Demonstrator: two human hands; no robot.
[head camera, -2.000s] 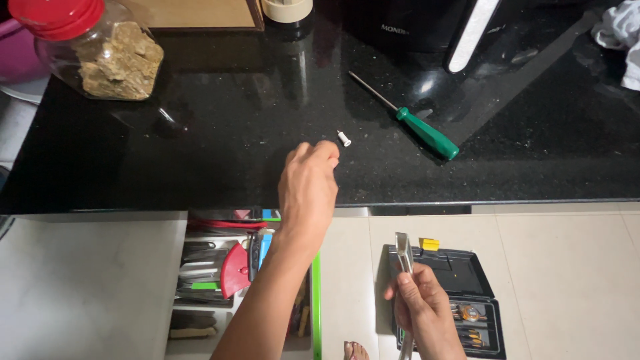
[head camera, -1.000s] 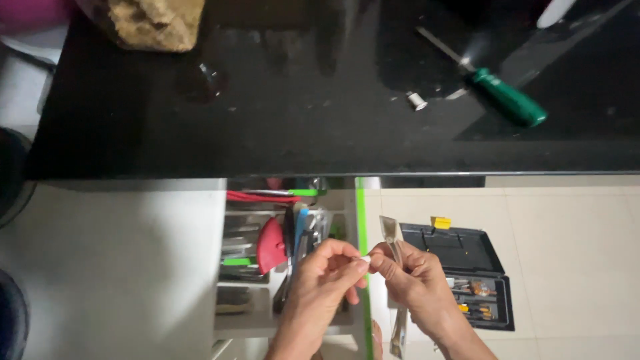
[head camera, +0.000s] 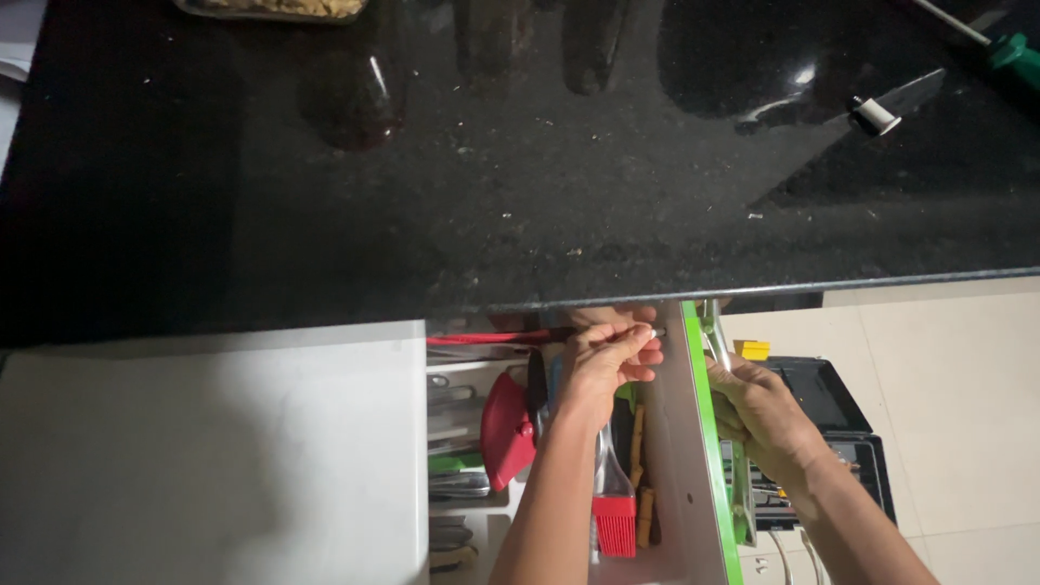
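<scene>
My left hand (head camera: 609, 361) is inside the open drawer, pinching a small white-and-dark fastener (head camera: 656, 332) against the inner face of the drawer front (head camera: 678, 431). On the outer side, my right hand (head camera: 760, 406) grips a metal drawer handle (head camera: 741, 487) against the green-edged front. Another small white fastener (head camera: 877, 116) lies on the black countertop at the upper right. Near it, the green-handled screwdriver (head camera: 1016, 57) is partly cut off by the frame.
The drawer holds a red silicone brush (head camera: 615, 524), a red fan-shaped utensil (head camera: 508, 431) and cutlery in a white tray (head camera: 487, 528). A black toolbox (head camera: 821, 394) lies open on the tiled floor beyond the drawer. The countertop edge (head camera: 731, 292) overhangs the drawer's back.
My hands were together a second ago; now my left is inside the drawer and my right outside its front with the handle. The view has moved closer to the counter.
</scene>
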